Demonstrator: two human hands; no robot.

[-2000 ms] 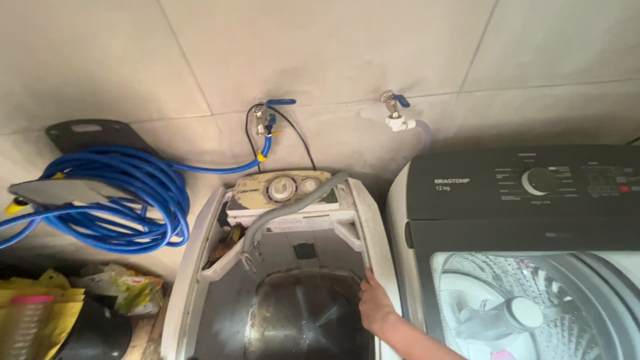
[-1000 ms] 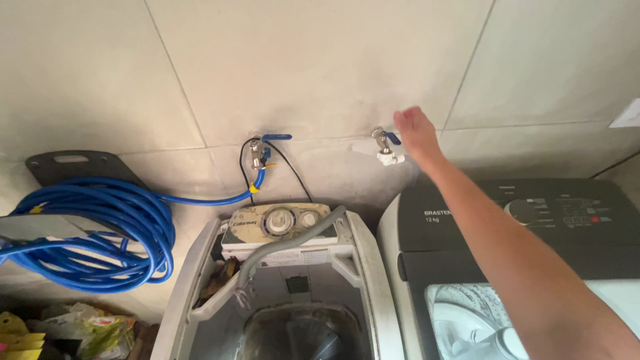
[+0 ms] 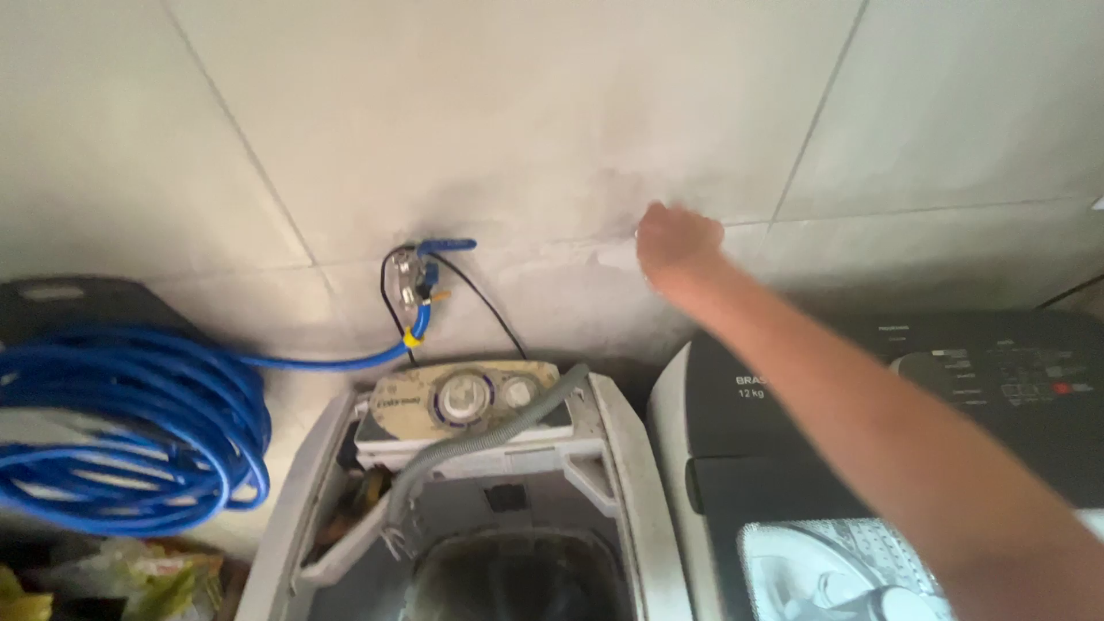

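Observation:
My right hand is raised against the tiled wall with its fingers curled, over the place of the right-hand tap, which it hides. Whether the fingers grip the tap cannot be seen. My forearm crosses above the dark control panel of a Brastemp top-loading washing machine. Left of the hand, a metal wall tap with a blue lever has a blue hose joined to it. Below stands an older, worn washing machine without a lid in view, a grey corrugated hose lying over its panel. My left hand is out of view.
A thick coil of blue hose hangs at the left by a dark panel with a slot. Plastic bags lie at the lower left. A thin black cable runs down the wall behind the older machine.
My right hand was at the right rim of the older machine, then rose to beside the right-hand tap. Now it covers that tap's place. The view has shifted somewhat.

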